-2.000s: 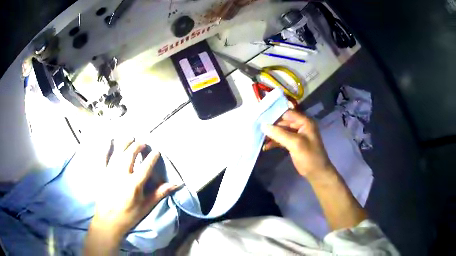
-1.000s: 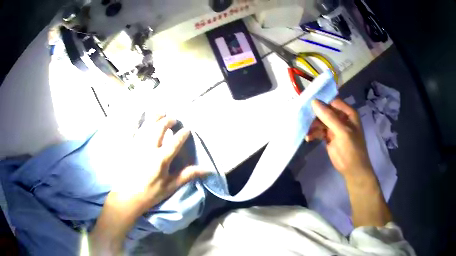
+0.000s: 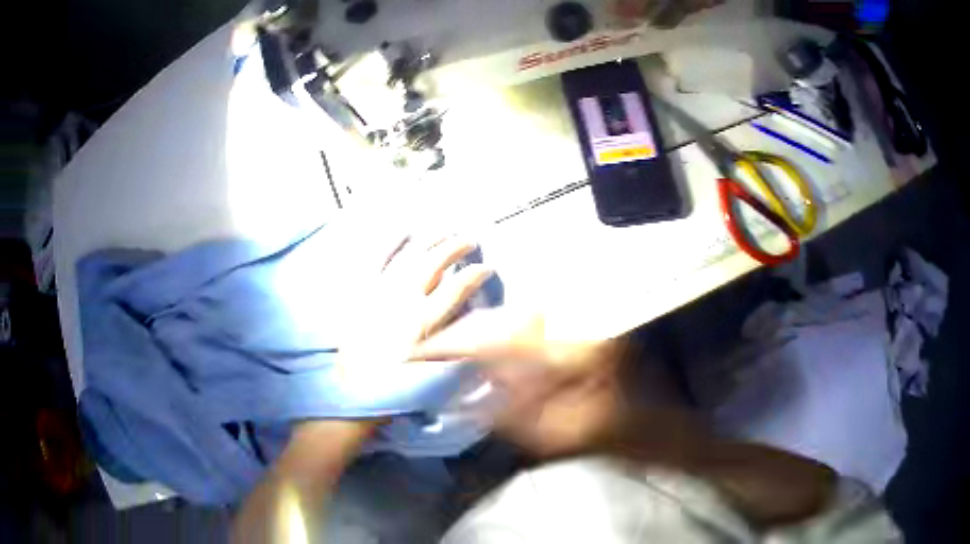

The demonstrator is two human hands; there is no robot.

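The light blue garment (image 3: pixel 213 319) lies heaped on the left and middle of the table, its part under the lamp washed out white. My left hand (image 3: pixel 420 303) rests on it below the needle area (image 3: pixel 415 138), fingers spread and bent over the cloth, overexposed. My right hand (image 3: pixel 553 393) is blurred and lies beside my left hand at the table's front edge; its fingertips and any cloth in them cannot be made out. The long blue band cannot be told apart from the garment.
A black smartphone (image 3: pixel 625 143) with a lit screen lies right of the needle. Scissors (image 3: pixel 761 218) with red and yellow handles lie right of it, near the front edge. Pens (image 3: pixel 796 138) lie at the right end. Pale cloth pieces (image 3: pixel 824 393) are below the table's right side.
My right hand has moved left from beside the scissors to my left hand, and the band's stretched-out end no longer shows. The view has shifted left, showing more of the garment.
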